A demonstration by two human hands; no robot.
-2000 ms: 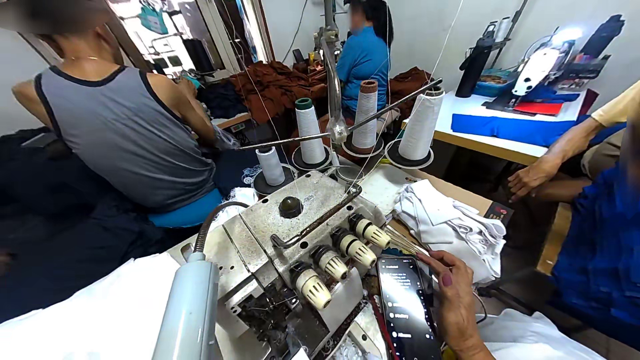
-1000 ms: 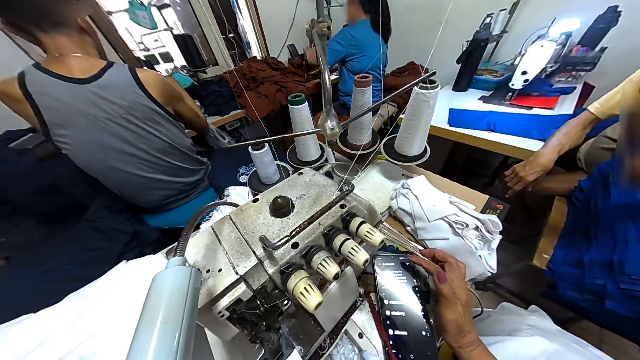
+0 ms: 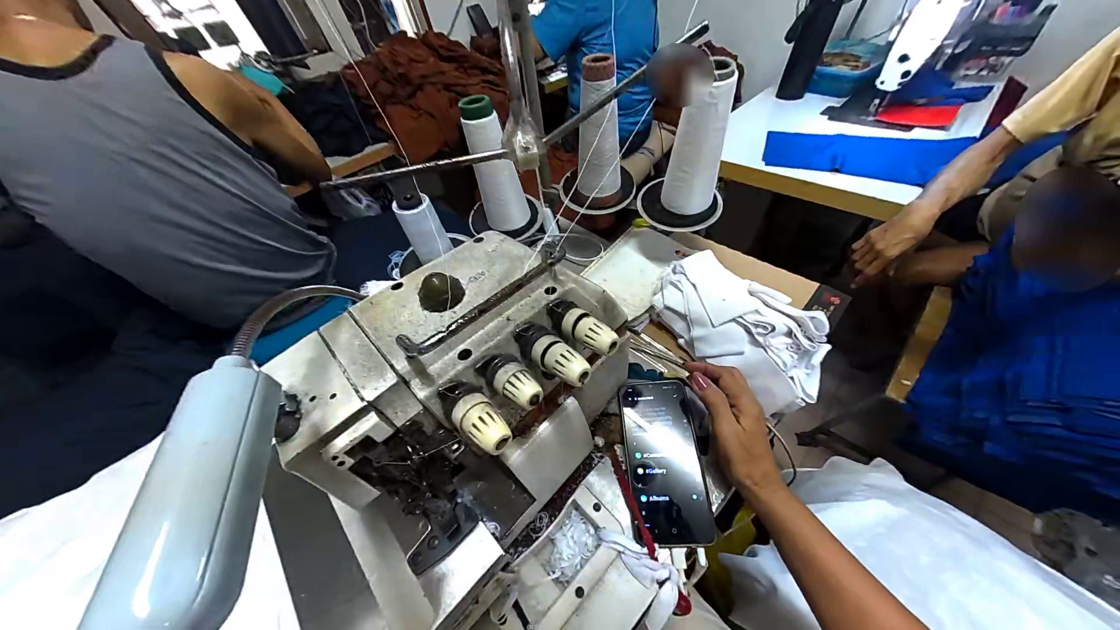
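Observation:
My right hand (image 3: pixel 731 416) is beside the upper right edge of a smartphone (image 3: pixel 667 464) with its screen lit. Its fingertips touch the ends of slim metal tools (image 3: pixel 652 348), perhaps tweezers; whether they grip them is unclear. My left hand is out of view. Left of the phone stands an overlock sewing machine (image 3: pixel 464 289) with a row of cream tension knobs (image 3: pixel 516 385). Its looper area is exposed, and thread scraps (image 3: pixel 573 542) lie below. Thread cones (image 3: pixel 696 144) stand behind the machine. White fabric pieces (image 3: pixel 735 315) are piled past my hand.
A grey lamp head (image 3: pixel 184 499) fills the lower left foreground. A metal thread stand (image 3: pixel 525 144) rises behind the machine. Other people sit around: one at left in a grey tank top (image 3: pixel 157 175), one behind, one at right near blue fabric (image 3: pixel 1006 376). White cloth (image 3: pixel 884 542) lies lower right.
The view has shifted closer to the machine. My right hand stays beside the phone, with no plain change in its grasp.

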